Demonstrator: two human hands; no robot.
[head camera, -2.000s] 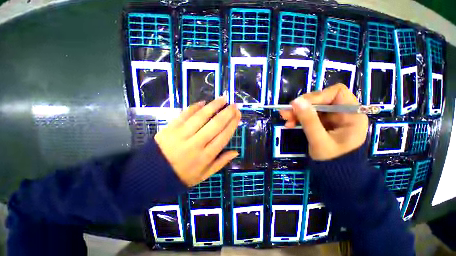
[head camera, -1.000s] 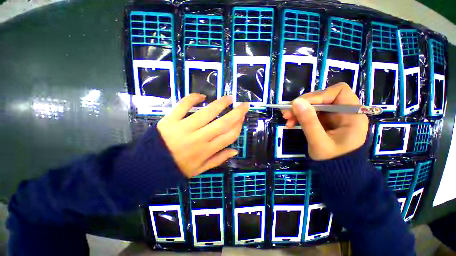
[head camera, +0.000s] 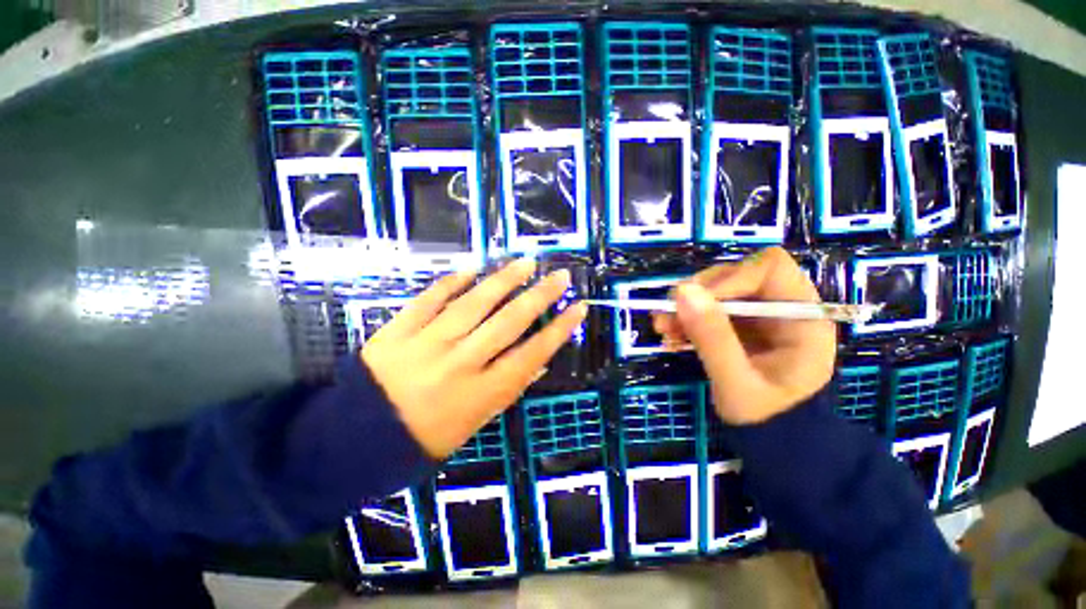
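Note:
The black blister tray (head camera: 581, 269) holds blue-and-white housings in upright upper and lower rows and a sideways middle row. My left hand (head camera: 459, 357) lies palm down over the middle row, fingers slightly spread, on the right part of a clear carrier sheet (head camera: 179, 280). The sheet reaches left past the tray. My right hand (head camera: 762, 345) grips silver tweezers (head camera: 774, 309), held nearly level. Their tip points left and is at my left index fingertip, below the third upper housing (head camera: 542, 190). Whether the tip holds a tiny piece cannot be told.
The tray lies on a dark green surface (head camera: 119, 155) with a pale edge. A white paper sheet (head camera: 1060, 321) lies right of the tray. A metal part (head camera: 83, 30) shows at the top left. My sleeves cover parts of the lower row.
The tweezer tip and my right hand have moved down from the third upper housing's lower edge. The clear sheet shows farther left and lower. The tray's upper row appears shifted left in view.

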